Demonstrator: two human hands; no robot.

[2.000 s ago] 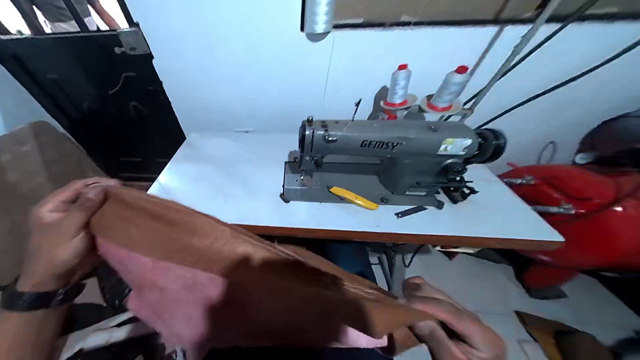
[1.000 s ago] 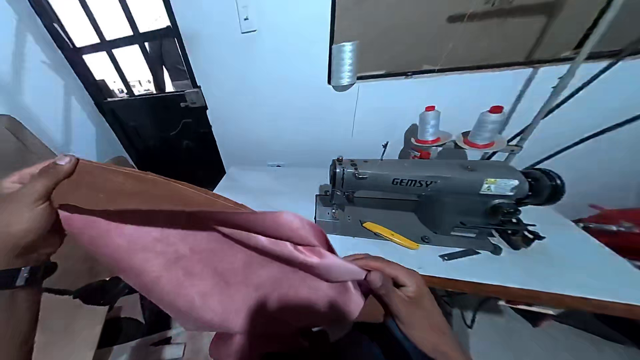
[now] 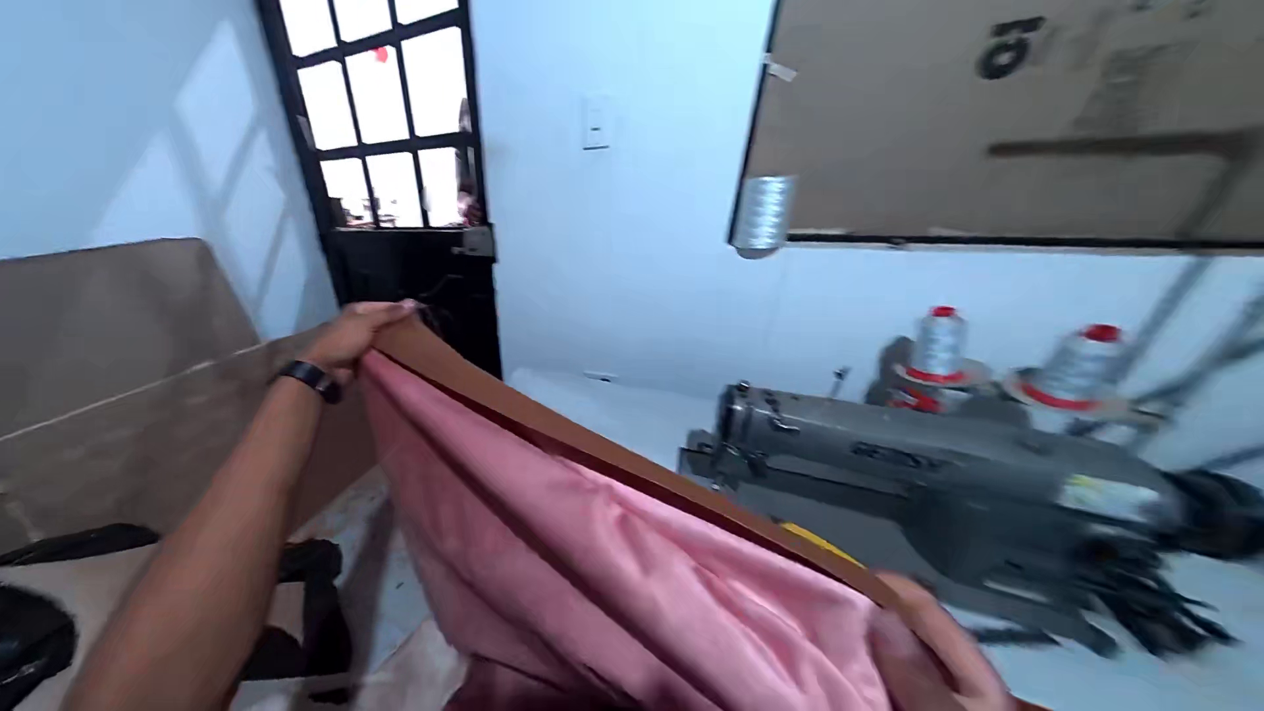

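My left hand (image 3: 360,334), a dark band on its wrist, grips the upper left corner of a large piece of pink fabric (image 3: 592,553) with a brown strip (image 3: 592,449) along its top edge. The piece is stretched slantwise down to my right hand (image 3: 933,642), which pinches the brown edge at the lower right and is blurred. Pink folds hang below the strip. Behind the right part stands a grey Gemsy sewing machine (image 3: 889,474) on a white table (image 3: 583,400). A yellow object (image 3: 825,541) shows partly above the brown edge.
Two thread cones, one (image 3: 940,346) left of the other (image 3: 1081,365), stand behind the machine. Another spool (image 3: 765,212) hangs by a brown board (image 3: 889,128). A black door with window panes (image 3: 405,128) is at the back left; large brown sheets (image 3: 118,336) lean at the left.
The piece has gone from mostly brown side showing to mostly pink side showing, and is now stretched out between my raised left hand and my lower right hand. The view has swung up and left.
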